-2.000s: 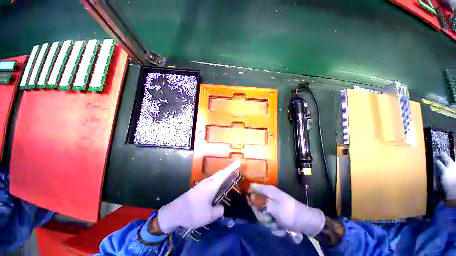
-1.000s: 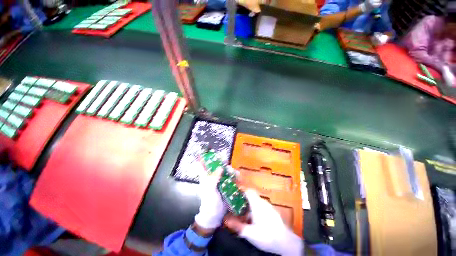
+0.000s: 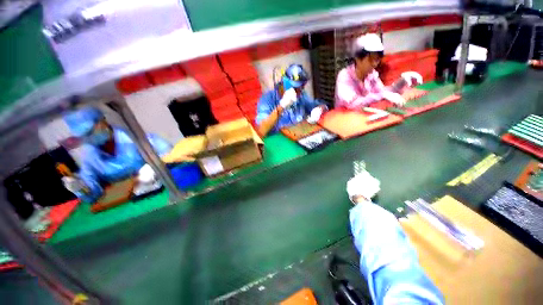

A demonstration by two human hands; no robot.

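My right hand (image 3: 363, 186), in a white glove, is stretched out over the green conveyor belt at the end of a light blue sleeve. Its fingers are closed around a small pale, greenish strip (image 3: 359, 167), which sticks out beyond the fingertips. The strip is blurred and mostly hidden by the glove, so I cannot tell whether it is a circuit board. My left hand is out of the picture. The orange fixture (image 3: 300, 297) shows only as a corner at the bottom edge. The black screwdriver (image 3: 345, 293) is cut off beside it.
A tan cardboard sheet (image 3: 476, 268) with a shiny strip (image 3: 443, 223) on it lies right of my arm. A black screw tray (image 3: 517, 211) is farther right. Workers sit across the belt, near an open cardboard box (image 3: 232, 149). A metal post (image 3: 146, 146) stands at left.
The view has swung up and to the right. My right hand has moved from near the fixture out over the belt. My left hand and the green board it held have left the picture.
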